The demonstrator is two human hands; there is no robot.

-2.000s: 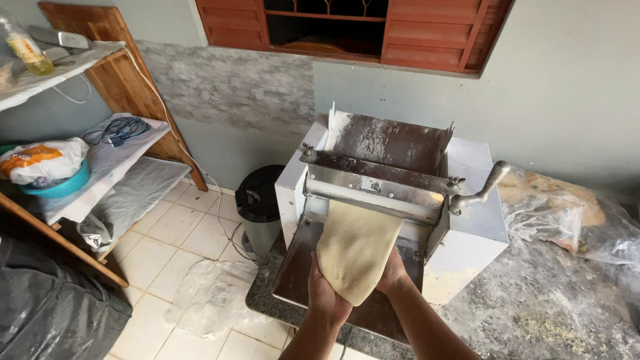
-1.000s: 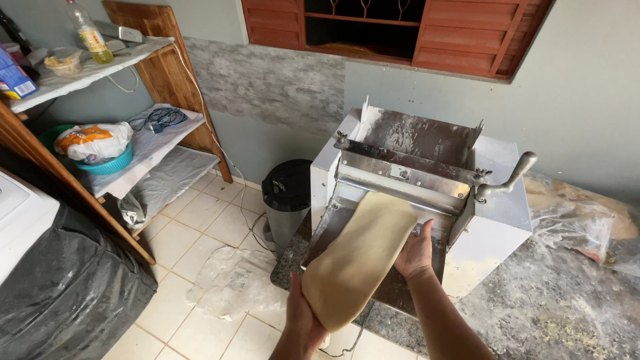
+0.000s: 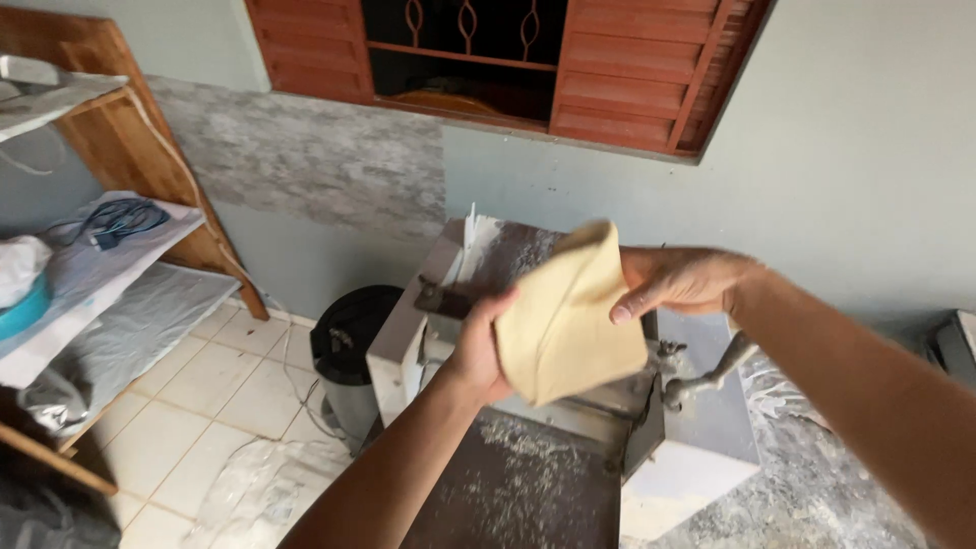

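A folded sheet of pale dough (image 3: 576, 328) is held up between my two hands, above the rollers of a dough sheeter (image 3: 686, 427). My left hand (image 3: 484, 351) grips its left edge, with the fingers partly hidden. My right hand (image 3: 671, 286) holds the right side, thumb on the front and fingers behind the dough. The sheeter's dark front tray (image 3: 526, 480) is dusted with flour, and its metal crank handle (image 3: 713, 377) sits on the right side below my right forearm. The dough hides much of the rollers and part of the rear plate.
Left of the sheeter stands a bin with a black lid (image 3: 347, 335). Wooden shelving (image 3: 126, 130) at the left holds a coiled cable (image 3: 126, 221) and a teal basin (image 3: 27, 305). Plastic sheeting (image 3: 267, 488) lies on the tiled floor. A floury countertop (image 3: 808, 465) extends to the right.
The dough, stretched over the front tray one second ago, is now folded and raised above the rollers. Both hands have moved up with it. The view has shifted closer.
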